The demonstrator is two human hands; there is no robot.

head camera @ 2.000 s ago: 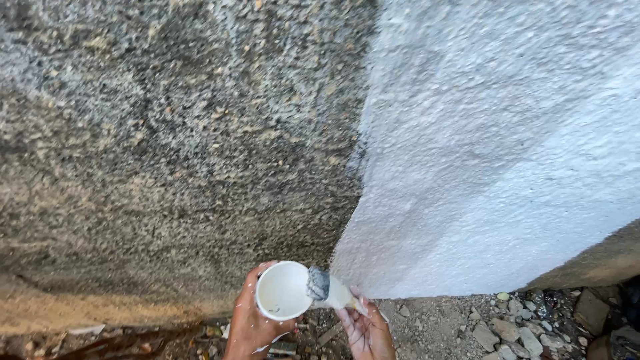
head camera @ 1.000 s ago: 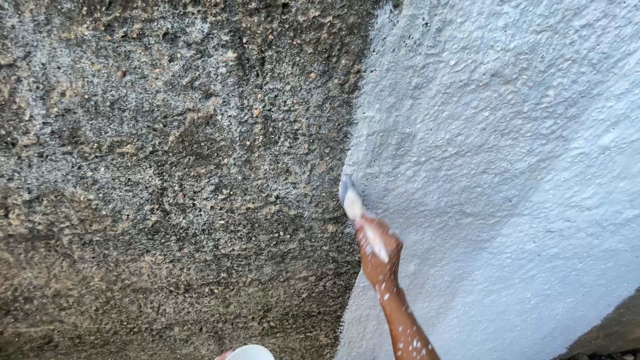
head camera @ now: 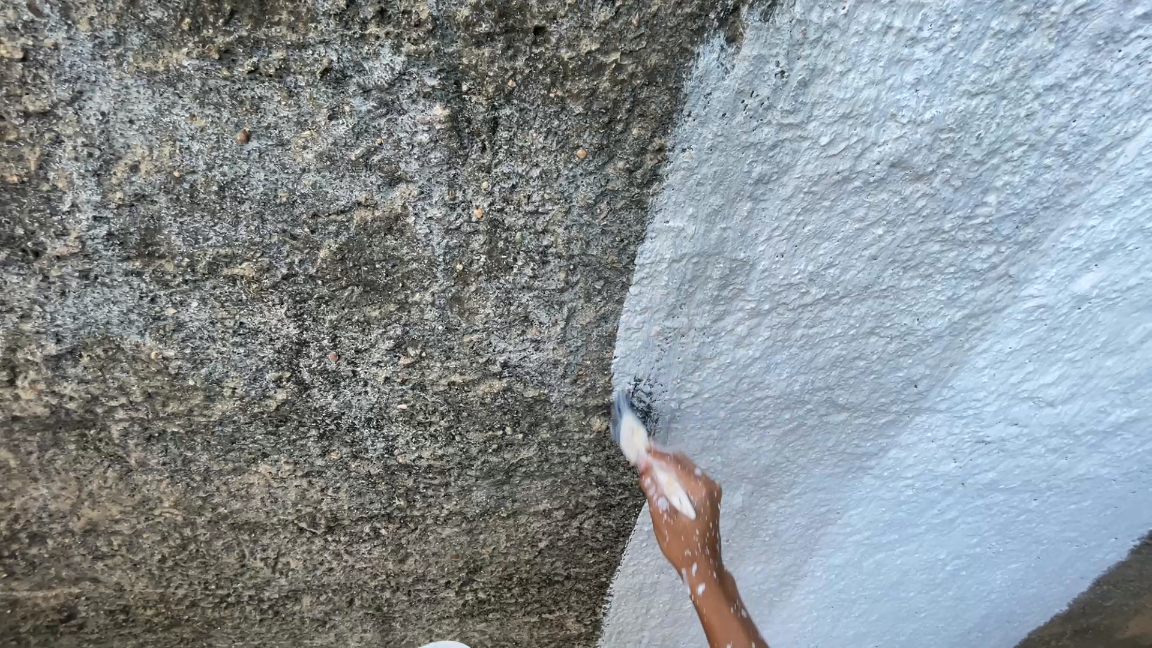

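Observation:
My right hand (head camera: 684,508), spotted with white paint, grips the pale handle of a paintbrush (head camera: 634,438). The bristles touch the wall at the border between rough grey-brown bare concrete (head camera: 315,360) and the white-painted surface (head camera: 855,315). A small dark speckled patch shows through the paint just right of the bristles. At the bottom edge only the rim of a white cup (head camera: 445,644) is visible. My left hand is out of the picture.
The rough wall fills nearly the whole view. At the lower right corner, a brown unpainted area (head camera: 1102,603) borders the white paint.
Two seconds ago both hands were low, with the brush at the white cup. The brush then rose to the paint border; since one second ago it has moved lower along that border.

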